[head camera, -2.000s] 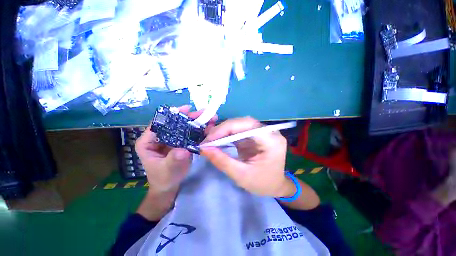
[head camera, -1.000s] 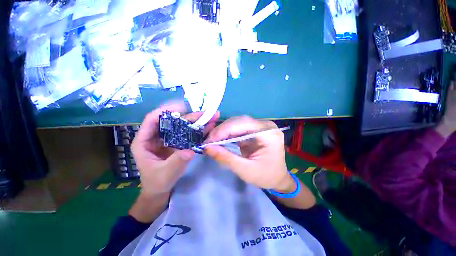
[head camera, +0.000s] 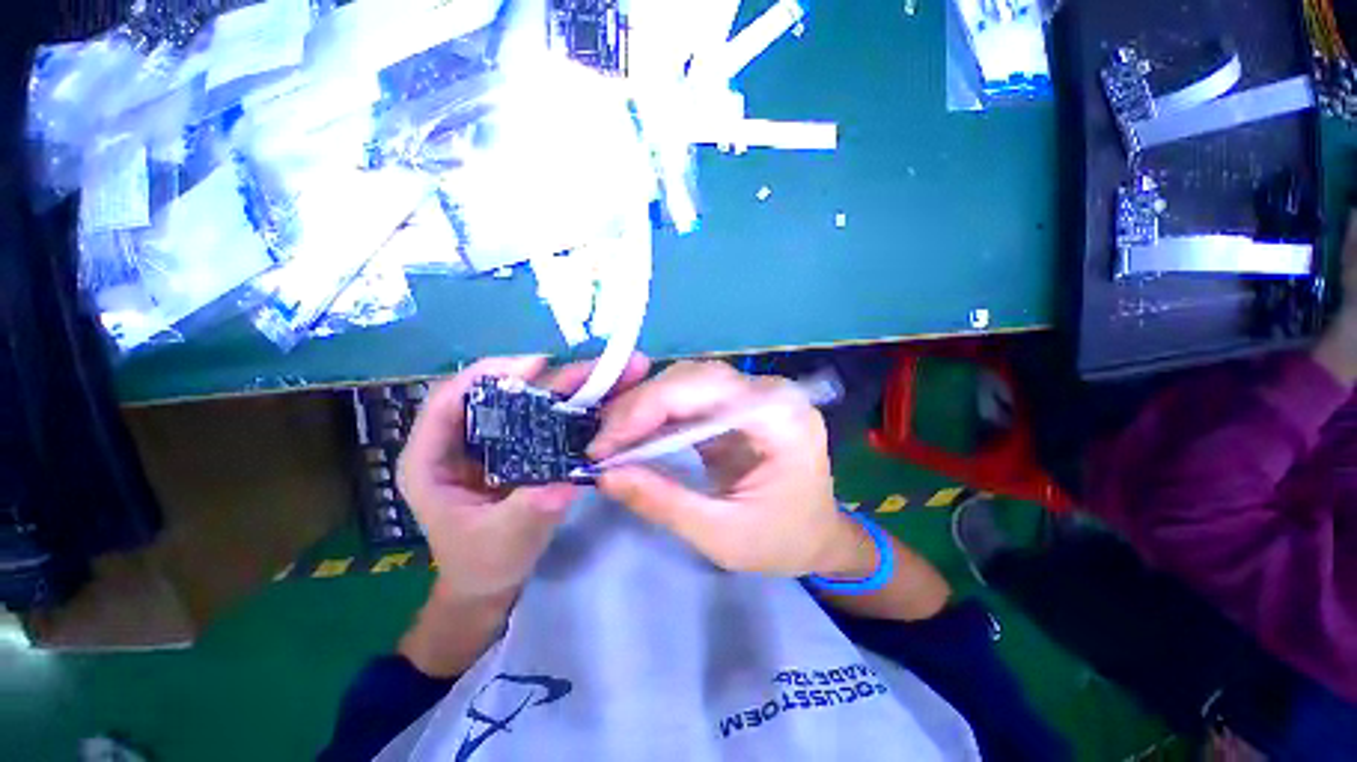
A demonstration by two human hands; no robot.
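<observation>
A dark circuit board (head camera: 521, 432) is held above my lap, just in front of the bench edge. My left hand (head camera: 473, 484) grips it by its left side and lower edge. One white flat ribbon cable (head camera: 631, 320) runs from the board's upper right edge up over the bench. My right hand (head camera: 737, 469) pinches a second white ribbon cable (head camera: 685, 439) at the board's lower right edge. Its far end sticks out to the right past my fingers and is blurred. Whether its tip sits in a connector is hidden by my fingertips.
Overexposed clear plastic bags (head camera: 194, 209) cover the green bench's left side. Loose white cables (head camera: 781, 136) fan out beside them. A black tray (head camera: 1191, 343) at right holds boards with white cables. A person's purple sleeve (head camera: 1235, 476) is at the right, near a red stool (head camera: 953, 447).
The board is turned slightly and sits a little lower in view. The second cable's far end has shifted slightly left. Both hands keep their holds.
</observation>
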